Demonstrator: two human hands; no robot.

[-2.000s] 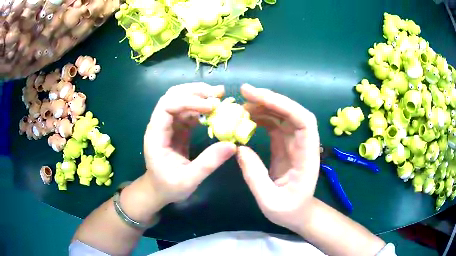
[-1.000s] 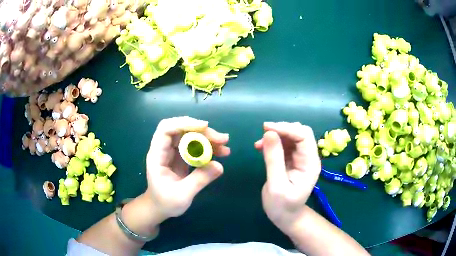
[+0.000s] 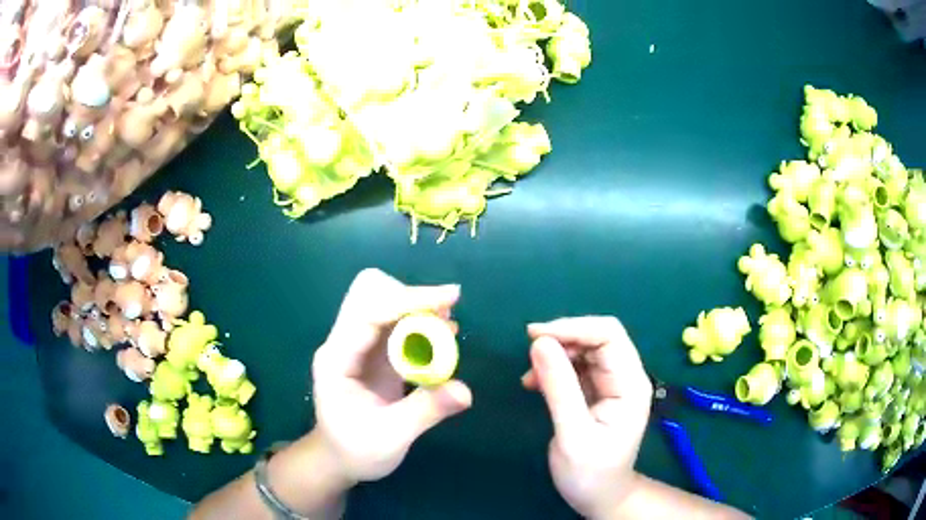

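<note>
My left hand (image 3: 371,381) holds a yellow-green figure (image 3: 439,350) between thumb and fingers, its round open end facing me. My right hand (image 3: 594,406) is a little to the right of it, not touching the figure. Its thumb and index fingertip are close together; whether something tiny is between them cannot be seen. Blue-handled side cutters (image 3: 696,457) lie on the table just right of my right hand, their jaws partly hidden by it.
A large pile of yellow-green figures (image 3: 853,264) lies at right, with one loose figure beside it. Tangled parts on runners (image 3: 315,142) lie at top. Pinkish-tan figures (image 3: 132,295) and several green ones (image 3: 213,421) lie at left, below a clear bag of tan figures (image 3: 91,112).
The figure, earlier between both hands, is now in my left hand only, turned with its open end toward me. My right hand has moved away from it. The view has shifted upward.
</note>
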